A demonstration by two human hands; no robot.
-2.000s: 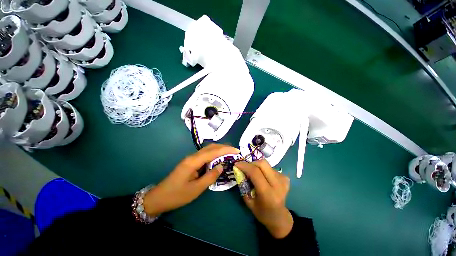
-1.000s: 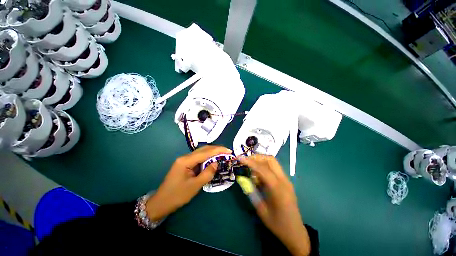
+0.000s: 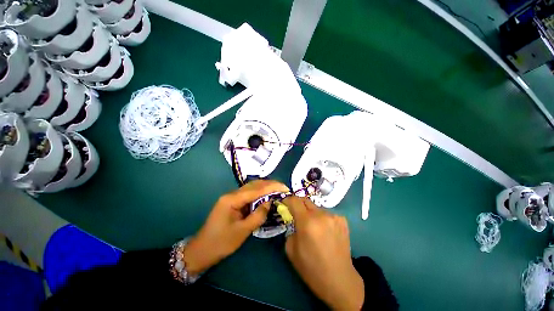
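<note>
My left hand [image 3: 234, 212] holds a white front housing [image 3: 270, 231] by its left side, with dark circuit parts inside. My right hand [image 3: 322, 243] holds a yellow-handled tool [image 3: 283, 212] over the housing's right part; the tool's tip is hidden. Lead wires [image 3: 302, 191] run from the housing's upper right to the right camera body [image 3: 334, 143]. The left camera body [image 3: 282, 91] lies behind, its opening towards me, with dark wires [image 3: 235, 165] hanging down behind my left hand.
A tangled pile of sealing rings [image 3: 159, 123] lies left of the bodies. Stacked front housings [image 3: 45, 146] stand at far left, smaller stacks [image 3: 527, 206] at right with a small ring bundle [image 3: 488, 232]. A pale rail [image 3: 389, 121] and grey upright [image 3: 304, 30] edge the green bench. A blue stool [image 3: 76, 258] is lower left.
My right hand has turned and tilted the yellow tool, which now sits further left over the housing. The housing has tipped in my left hand. The camera bodies lie as before.
</note>
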